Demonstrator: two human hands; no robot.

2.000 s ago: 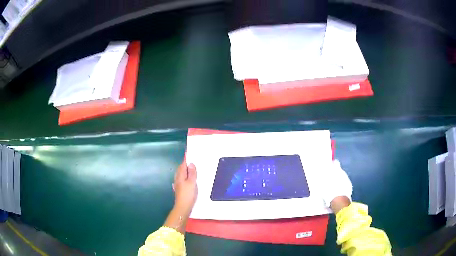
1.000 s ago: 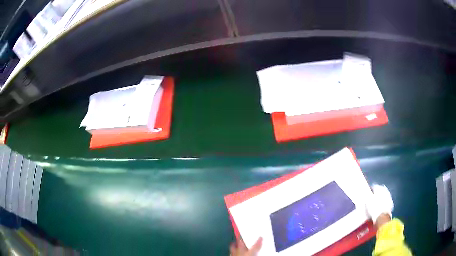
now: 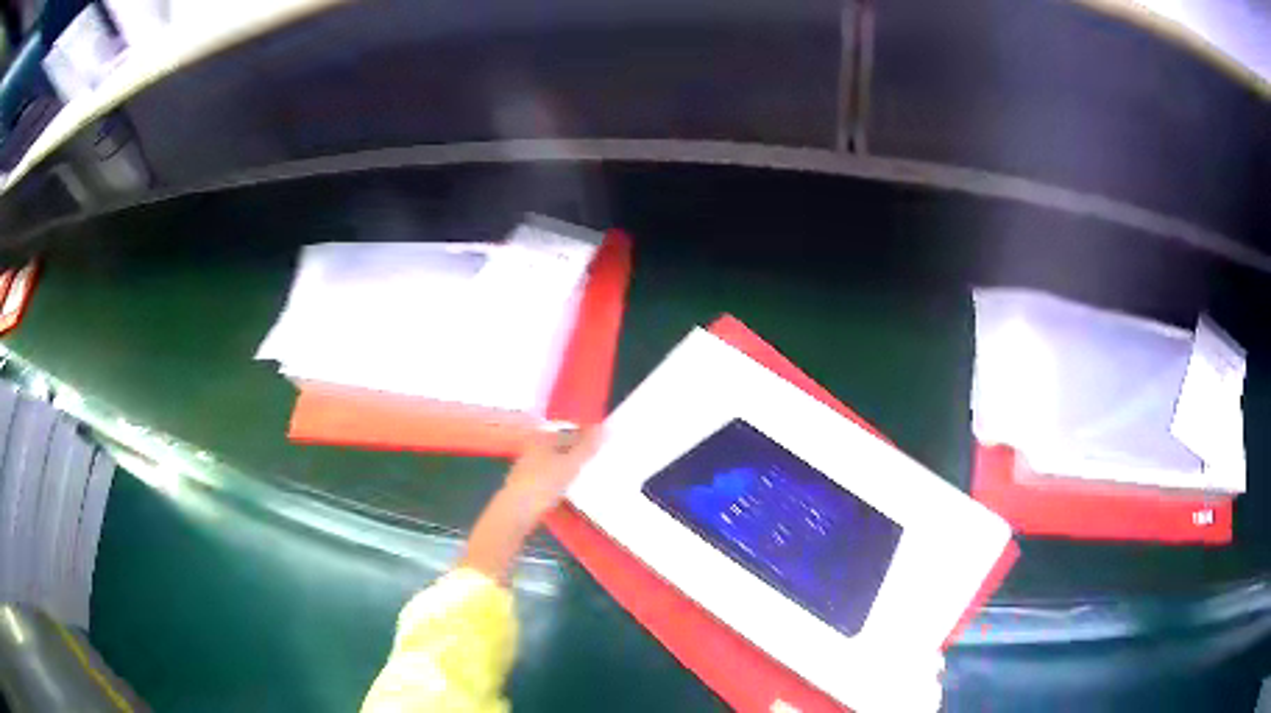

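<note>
A closed white box point(image 3: 655, 418) with a dark blue tablet picture on its lid sits turned on a red pallet point(image 3: 634, 592), across the bench's front strip and the green surface behind. My left hand point(image 3: 544, 474), bare and blurred, is at the box's left corner, holding the edge there, close to the left waiting box's pallet. My right hand point(image 3: 913, 685), in a white glove, is at the box's lower right corner, partly cut off by the bottom edge. It blends with the white lid, so its fingers are hard to make out.
Two open boxes with white film or sheets on top, one at left point(image 3: 418, 327) and one at right point(image 3: 1087, 390), stand on red pallets behind. White stacked boxes or lids point(image 3: 49, 488) are at the left end. A dark rail point(image 3: 627, 151) runs along the back.
The closed box has moved away from me towards the back surface and turned, its left corner now beside the left waiting box. My view has shifted too. My left hand moved with the box.
</note>
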